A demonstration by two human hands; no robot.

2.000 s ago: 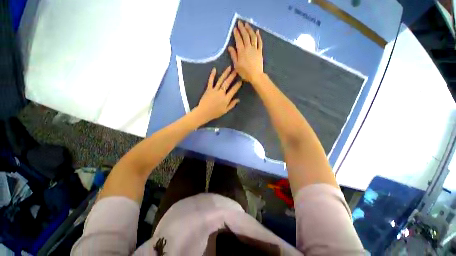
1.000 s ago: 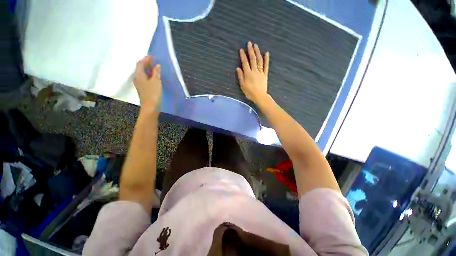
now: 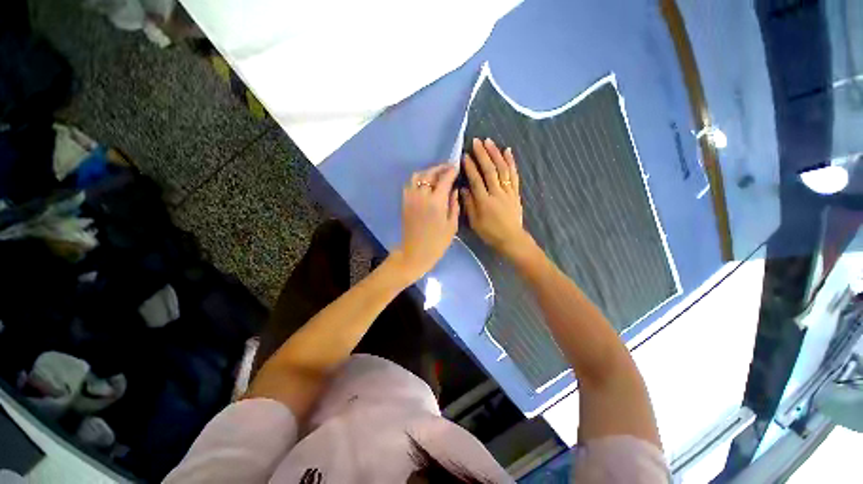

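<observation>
A dark striped fabric panel [image 3: 587,208] with a white rim lies on the blue lower template plate [image 3: 374,170]. My left hand [image 3: 431,213] is at the panel's left edge, its fingertips together on the edge of the cloth, which looks slightly raised there. My right hand [image 3: 493,197] lies flat on the panel beside it, fingers a little apart. The fingertips of my left hand partly hide the panel's edge. A brown hinge tape [image 3: 700,123] runs along the far right of the plate.
A white worktable [image 3: 284,57] lies at the upper left. Dark cloth and scraps [image 3: 161,307] lie on the floor at the left. Machine parts and a rail [image 3: 823,331] stand at the right. The plate's front edge overhangs near my body.
The view has turned, so the panel appears rotated and further right. My left hand has moved from the bare plate to the panel's edge. My right hand has moved towards that edge.
</observation>
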